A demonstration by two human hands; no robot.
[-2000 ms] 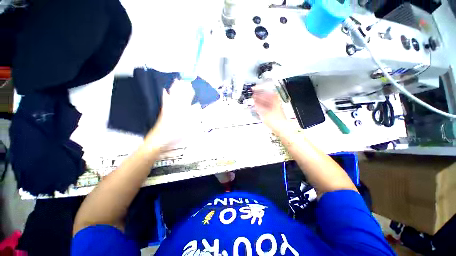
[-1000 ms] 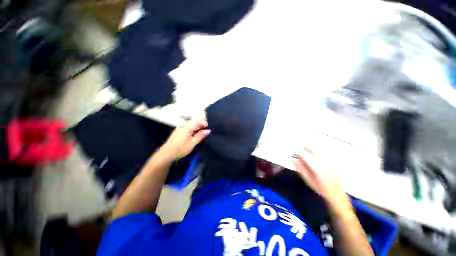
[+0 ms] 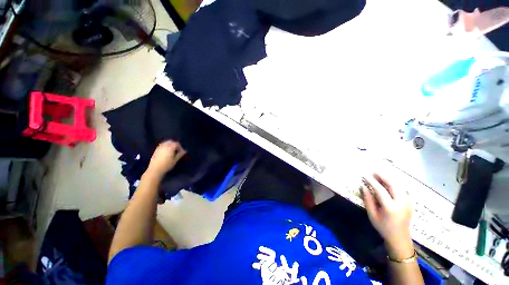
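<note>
My left hand (image 3: 166, 157) is over a dark fabric pile (image 3: 190, 125) beside the table's front edge, at the left. Its fingers are curled; dark cloth lies against them, and I cannot tell whether they grip it. My right hand (image 3: 388, 209) is at the table's front edge with its fingers apart, and nothing shows in it. Dark cut pieces with ragged edges (image 3: 215, 58) lie on the white table (image 3: 329, 72) at its left end. The sewing machine head (image 3: 474, 97) is at the right, partly blurred.
A black phone (image 3: 473, 192) and a green-handled tool (image 3: 481, 238) lie right of the needle area. A blue bin edge (image 3: 223, 182) shows by the dark pile. A red stool (image 3: 60, 118) stands on the floor at the left, with a fan (image 3: 95, 28) behind.
The view has swung left. The dark piece my left hand held before my lap is no longer there; that hand has moved left over the pile. My right hand stays near the table edge.
</note>
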